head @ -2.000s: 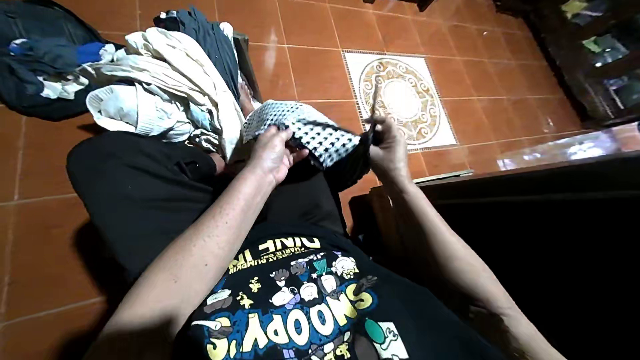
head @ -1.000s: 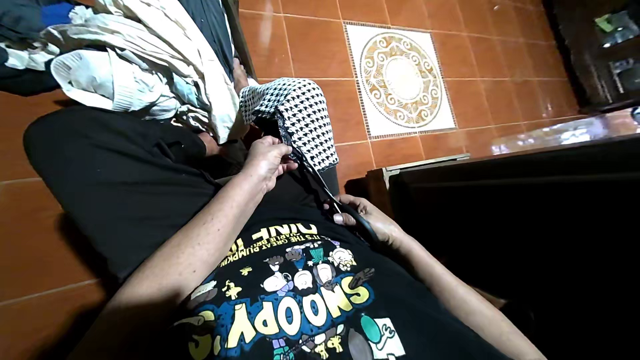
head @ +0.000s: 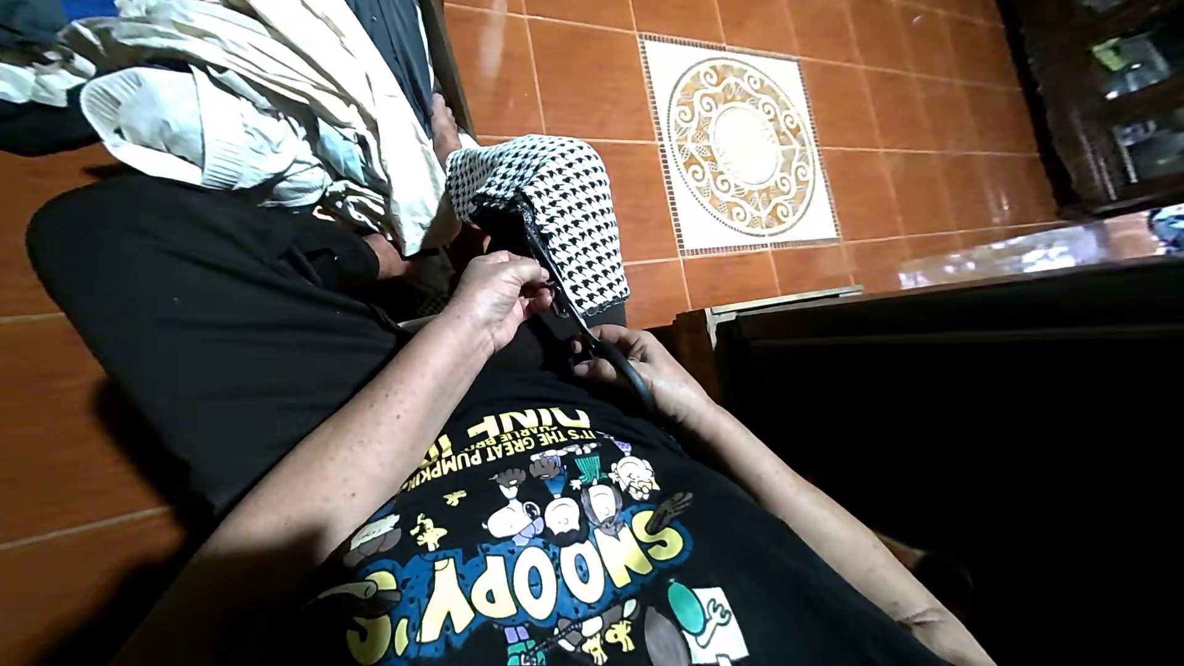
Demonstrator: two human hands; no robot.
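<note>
A black-and-white houndstooth fabric piece (head: 578,208) with a dark edge lies over my knee. My left hand (head: 504,296) pinches its dark edge near the fabric's lower left side. In my right hand (head: 643,370) are scissors with dark handles (head: 622,370), their blades pointing up and left along that edge, close to my left fingertips. Whether the blades are apart is too dark to tell.
A heap of clothes (head: 240,120) lies at the upper left, beside my bent leg. Dark wooden furniture (head: 925,370) stands close on the right. Tiled floor (head: 583,74) with a patterned inset (head: 745,139) lies ahead, and a cabinet (head: 1101,111) stands at the upper right.
Two seconds ago my right hand was raised at the fabric's right side; it has since come down toward my lap. The fabric now spreads over the knee. Since one second ago both hands have stayed nearly in place.
</note>
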